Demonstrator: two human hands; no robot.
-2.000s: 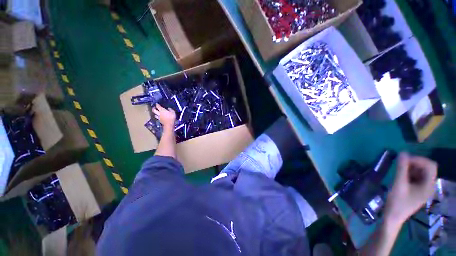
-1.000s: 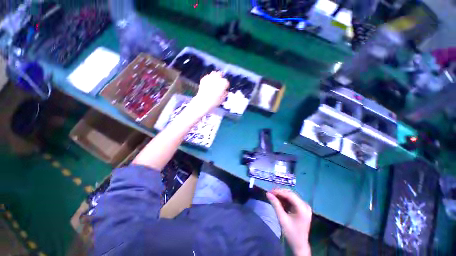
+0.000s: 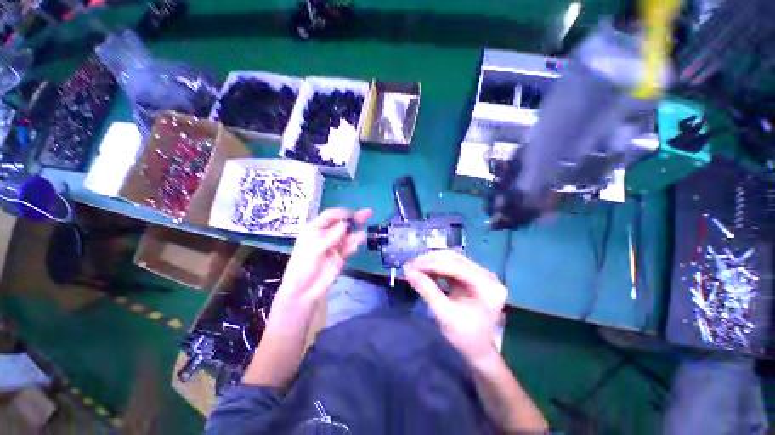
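A black plastic housing (image 3: 422,240) lies on the green bench before me, its stubby arm pointing away from me. My left hand (image 3: 333,238) is raised at the housing's left side, with a small dark piece between thumb and fingers. My right hand (image 3: 455,289) is at the housing's near edge, fingers bent and thumb close to the fingertips; whether it holds something small cannot be told. A short pale piece sticks out at the housing's near edge. The grey powered screwdriver (image 3: 565,119), blurred, hangs right of the housing.
Left on the bench are a white box of white-silver strips (image 3: 270,197), a carton of red parts (image 3: 180,166) and white boxes of black parts (image 3: 327,123). Silver-grey feeders (image 3: 493,157) stand behind the screwdriver. A black tray (image 3: 722,255) lies at right, an open carton (image 3: 229,319) below the bench.
The view has turned. My left hand has come from above the part boxes to the housing and now has a small dark piece. My right hand has moved in to the housing's near edge.
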